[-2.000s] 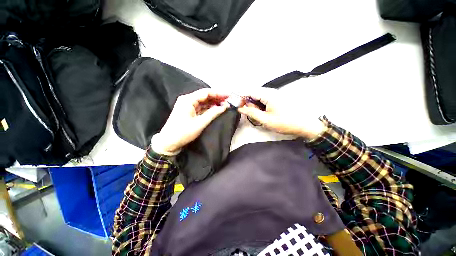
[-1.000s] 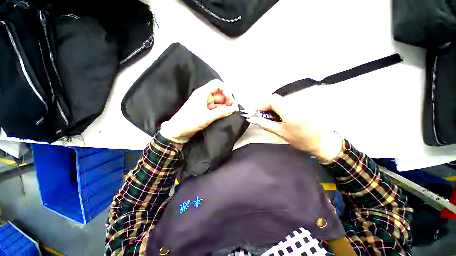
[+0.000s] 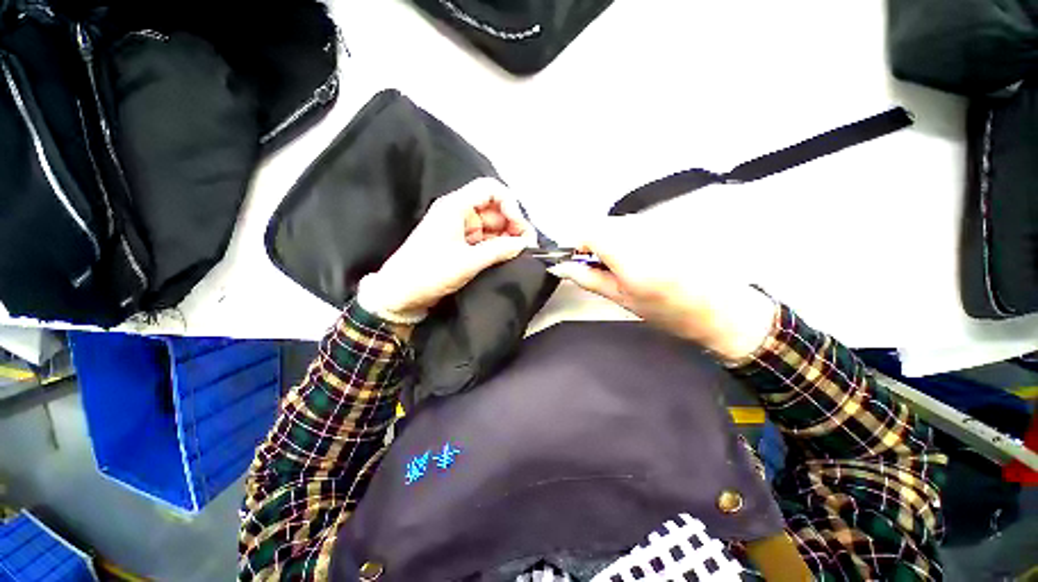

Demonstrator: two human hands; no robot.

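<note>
A black fabric pouch (image 3: 353, 210) lies across the table's front edge, its lower part hanging against the apron. My left hand (image 3: 455, 252) is closed on the pouch near its right edge, with the fingers curled. My right hand (image 3: 655, 284) holds small thread snips (image 3: 558, 256), mostly hidden by the fingers. The blades point left and meet the pouch edge beside my left fingertips. I cannot make out a thread there.
Black backpacks (image 3: 171, 171) are piled on the white table (image 3: 728, 68) at left. A black webbing strip (image 3: 820, 142) lies right of centre. Black pouches (image 3: 1002, 216) stand at far right, and another black piece (image 3: 529, 28) is at the far edge. A blue bin (image 3: 137, 415) is below left.
Since two seconds ago my fingers have parted slightly and the pale piece between them no longer shows. Since one second ago the snips have moved slightly left to the pouch edge.
</note>
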